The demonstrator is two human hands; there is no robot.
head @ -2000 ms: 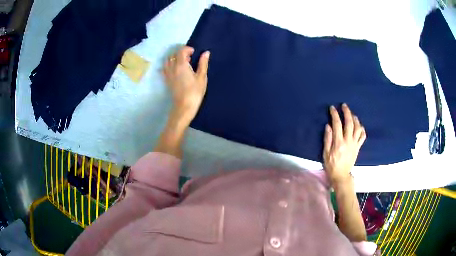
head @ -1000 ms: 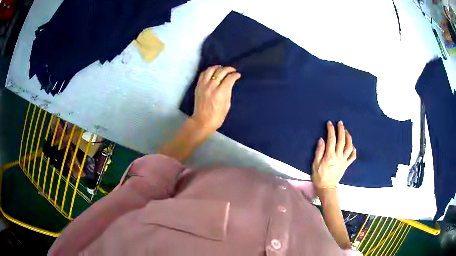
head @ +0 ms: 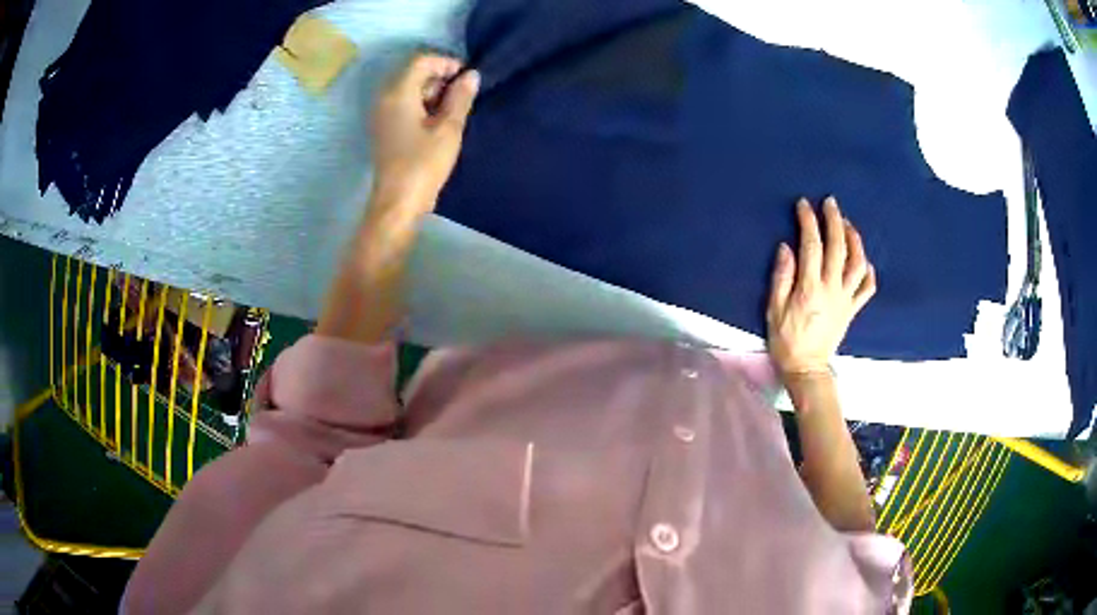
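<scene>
A navy garment panel (head: 674, 180) lies on the white table in front of me, with a curved scoop on its right side. My left hand (head: 421, 120) pinches the panel's left edge between thumb and fingers; a dark fold runs right from there. My right hand (head: 820, 288) lies on the panel near its front edge, fingers spread and holding nothing. The shears (head: 1024, 312) lie on the table to the right of the panel, handles towards me.
Dark navy offcuts (head: 144, 96) with jagged edges lie at the far left, beside a tan scrap (head: 318, 53). A second navy cloth (head: 1065, 180) lies at the far right. Yellow wire baskets (head: 132, 360) stand below the edge of the white table (head: 277, 192), over a green floor.
My left hand has moved from lying on the panel to its left edge and now pinches it. My right hand stays on the panel. The whole view has shifted and turned.
</scene>
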